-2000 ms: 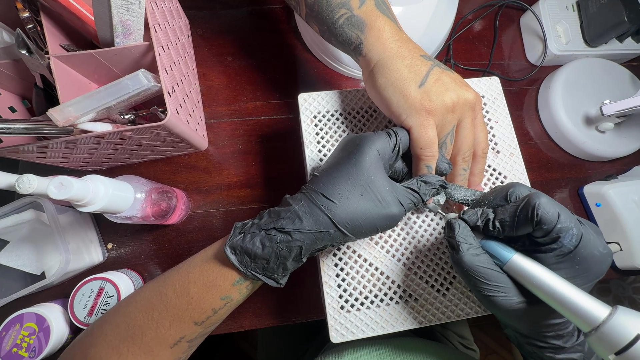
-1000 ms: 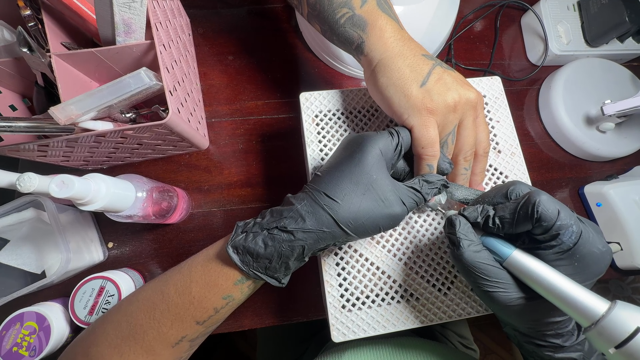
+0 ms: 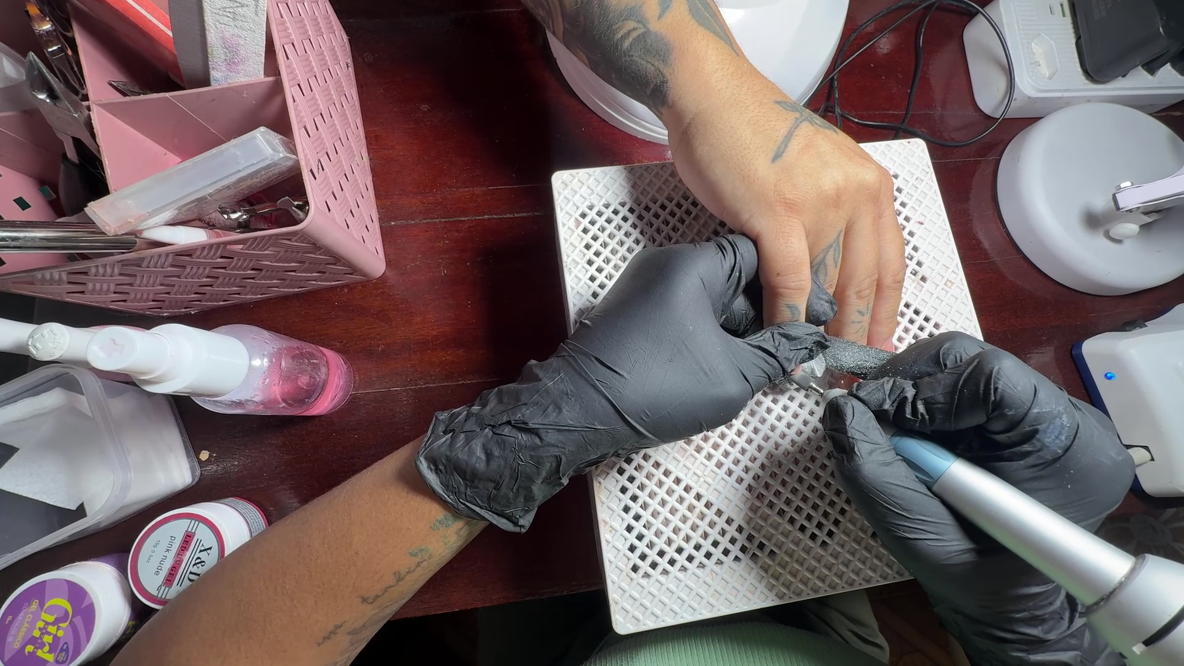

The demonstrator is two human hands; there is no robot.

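Note:
My left hand (image 3: 638, 356), in a black glove, grips a finger of another person's tattooed hand (image 3: 814, 194), which rests palm down over a white lattice-topped tray (image 3: 638, 592). In my right hand (image 3: 980, 444), also gloved in black, is a silver and blue electric nail drill handpiece (image 3: 1027, 527). Its metal bit (image 3: 811, 379) points at the tip of the held finger, close to my left fingertips. Whether the bit touches the nail cannot be told. Black gloved fingers hide most of the held finger.
At the left stand a pink woven-pattern plastic organizer (image 3: 314, 139) with tools, a pump bottle of pink liquid (image 3: 287, 370), a clear plastic container (image 3: 139, 453) and lidded jars (image 3: 180, 555). A white round base (image 3: 1082, 203), a black cable (image 3: 916, 74) and a white device (image 3: 1142, 398) are at the right.

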